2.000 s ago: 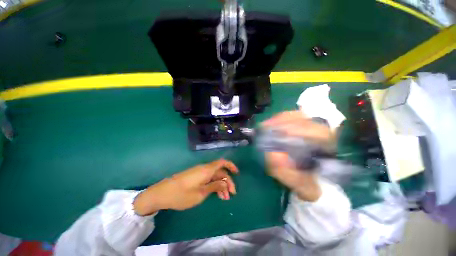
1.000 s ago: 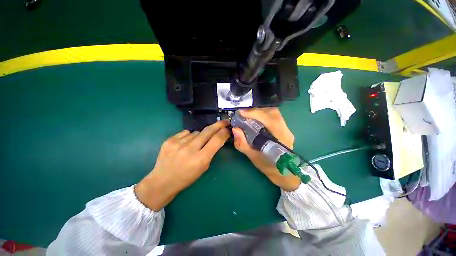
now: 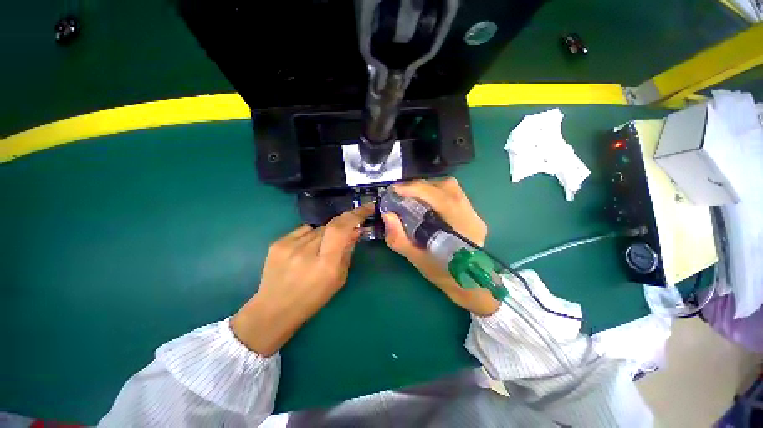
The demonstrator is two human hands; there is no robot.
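Note:
My right hand (image 3: pixel 443 242) is closed around a grey dispensing syringe (image 3: pixel 435 240) with a green cap at its rear. The syringe's tip points at the front block of the black clamping fixture (image 3: pixel 279 159); the tip itself is hidden. My left hand (image 3: pixel 305 272) rests its fingertips on the front block beside the syringe tip. I cannot tell whether its fingers hold anything. The small workpiece between the hands is mostly hidden. The silver toggle clamp (image 3: pixel 383 109) stands over a white label (image 3: pixel 353 171) on the fixture.
A crumpled white tissue (image 3: pixel 545 155) lies right of the fixture. Further right are a black controller (image 3: pixel 629 196) with a red light, a white carton (image 3: pixel 690 150) and pale paper. Small black parts (image 3: pixel 67 30) lie on the darker green surface behind the yellow strip (image 3: pixel 159 115).
Since two seconds ago, both hands have come in to the fixture's front block. Over the last second the hands stay there, while the view shifts and the fixture shows slightly further left.

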